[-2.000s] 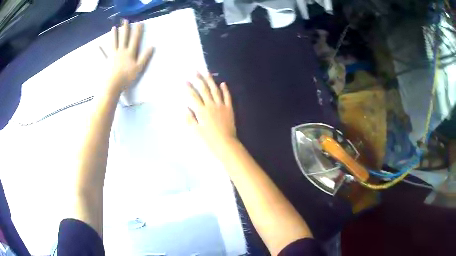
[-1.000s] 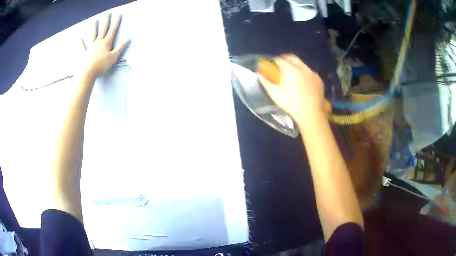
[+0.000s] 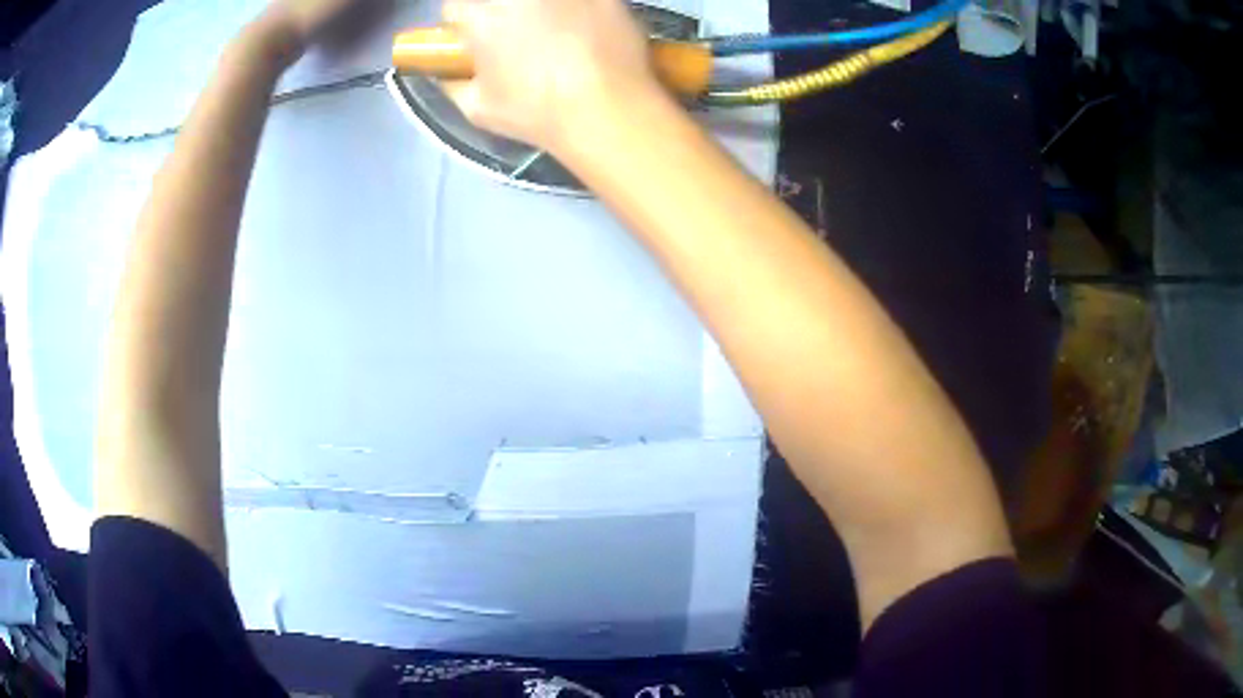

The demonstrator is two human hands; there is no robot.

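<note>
A large light grey-blue garment panel (image 3: pixel 355 314) lies spread over the dark table cover (image 3: pixel 900 273), with raised seams or folded edges across its lower part and a frayed right edge. My right hand (image 3: pixel 545 68) is closed around the orange handle of the steam iron (image 3: pixel 498 157), whose rim rests on the upper part of the panel. My left hand (image 3: pixel 320 25) is at the top edge of the picture, left of the iron, blurred and partly cut off. Its fingers cannot be made out.
A blue hose and a yellow cable (image 3: pixel 832 79) run from the iron to the upper right. The brown-yellow iron rest (image 3: pixel 1091 396) stands right of the table. Grey cloth pieces (image 3: pixel 995 25) hang at the top right. Crumpled cloth (image 3: pixel 21 600) lies at the lower left.
The iron in my right hand has moved left from the dark cover onto the panel. Before that it stood unheld at the right. My left hand is now higher in the picture, and the view has shifted.
</note>
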